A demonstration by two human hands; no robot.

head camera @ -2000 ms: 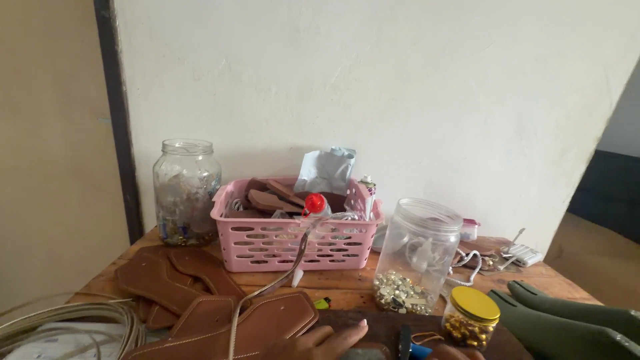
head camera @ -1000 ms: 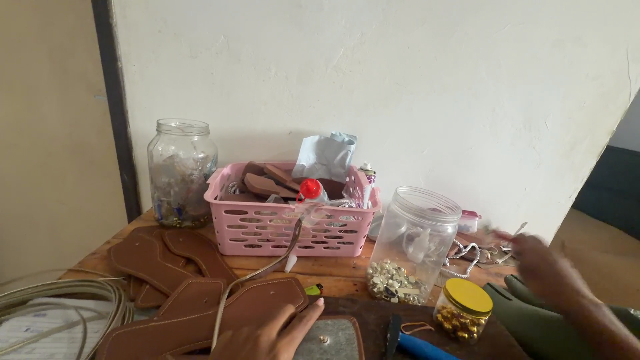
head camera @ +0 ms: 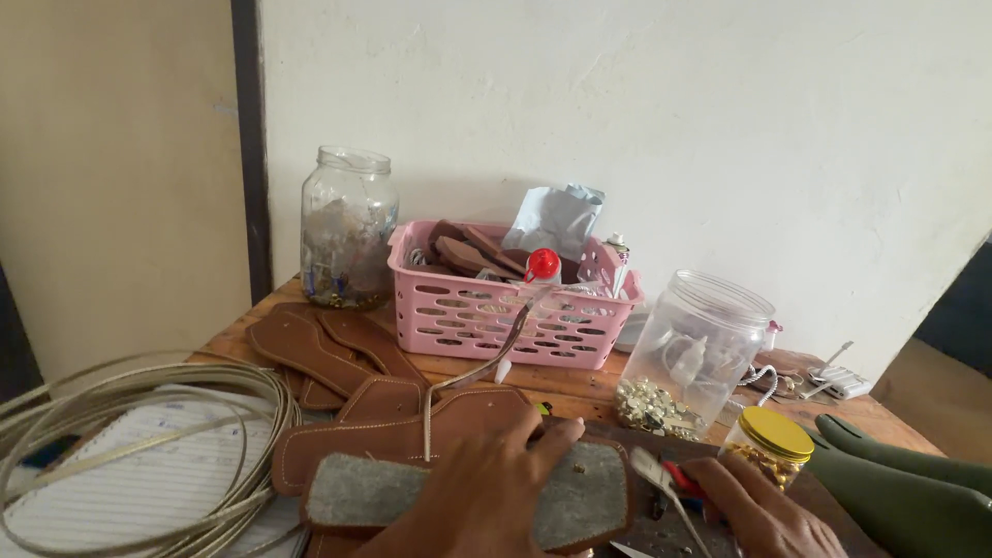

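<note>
My left hand lies over a brown leather sole piece with a grey underside, its fingers reaching the far edge. A small brass-coloured fitting shows on the grey face, right of that hand. At the right, my right hand grips a red-handled metal hand tool; its exact kind is unclear. More stitched brown leather sole pieces lie behind and left of my left hand. A narrow strap hangs from the pink basket down to them. Blue, partly hidden, shows beneath my right hand.
A pink plastic basket stands against the wall, with a glass jar to its left. Rightward are a clear jar of studs, a yellow-lidded jar and green shoe-shaped forms. Coiled cord lies over lined paper at left.
My right hand was blurred over the green forms at the right; now it is lower and further left, holding the red-handled tool. The grey-backed piece under my left hand shows more fully.
</note>
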